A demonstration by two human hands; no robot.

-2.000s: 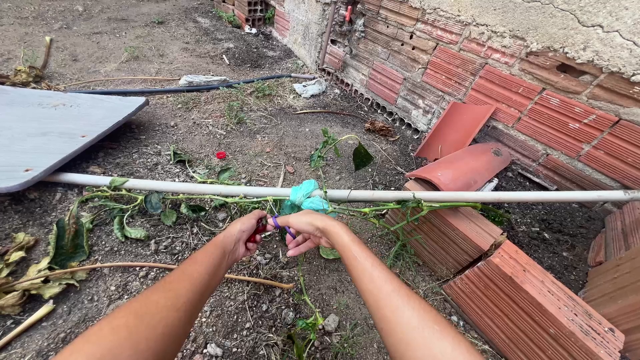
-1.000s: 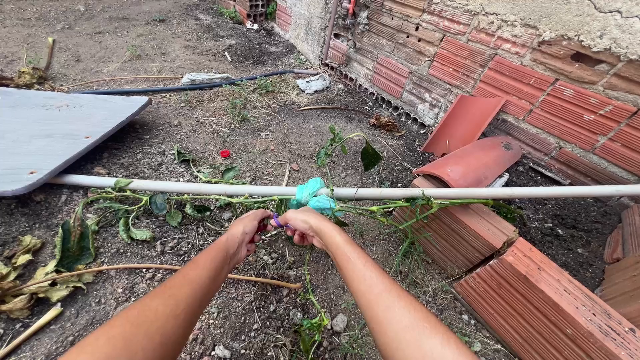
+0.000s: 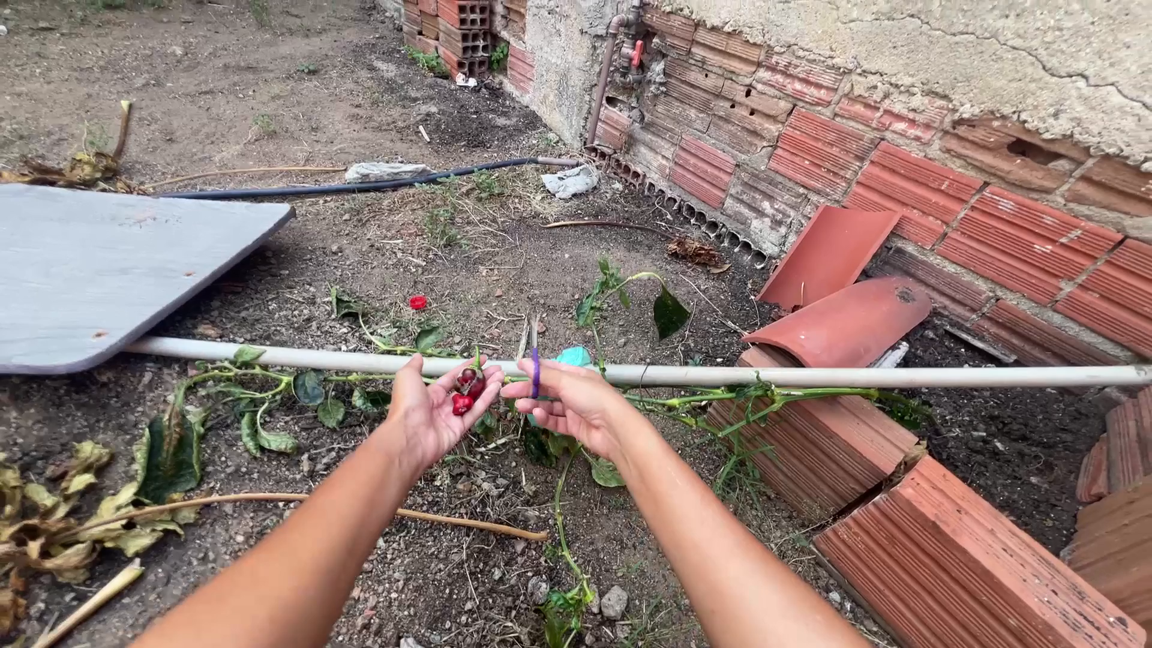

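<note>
My left hand [image 3: 443, 409] lies palm up in front of the white plastic pipe [image 3: 666, 376], with several small red peppers [image 3: 466, 389] resting on its palm and fingers. Just to its right, my right hand [image 3: 569, 401] holds small scissors with a purple handle [image 3: 535, 373], their thin blades pointing away over the pipe. Behind the right hand, a turquoise cloth or plastic wrap [image 3: 574, 356] shows at the pipe, partly hidden. Green leafy stems [image 3: 688, 407] run along the near side of the pipe.
A grey board [image 3: 117, 270] lies at the left under the pipe's level. Hollow clay bricks [image 3: 972, 558] and curved roof tiles [image 3: 846, 324] sit at the right, by a brick wall [image 3: 810, 153]. Dry leaves [image 3: 72, 513] and a thin stick [image 3: 468, 522] lie on the soil.
The hands were together near the pipe and have moved apart. The left palm has turned up, showing red peppers, and the scissors now point away from me.
</note>
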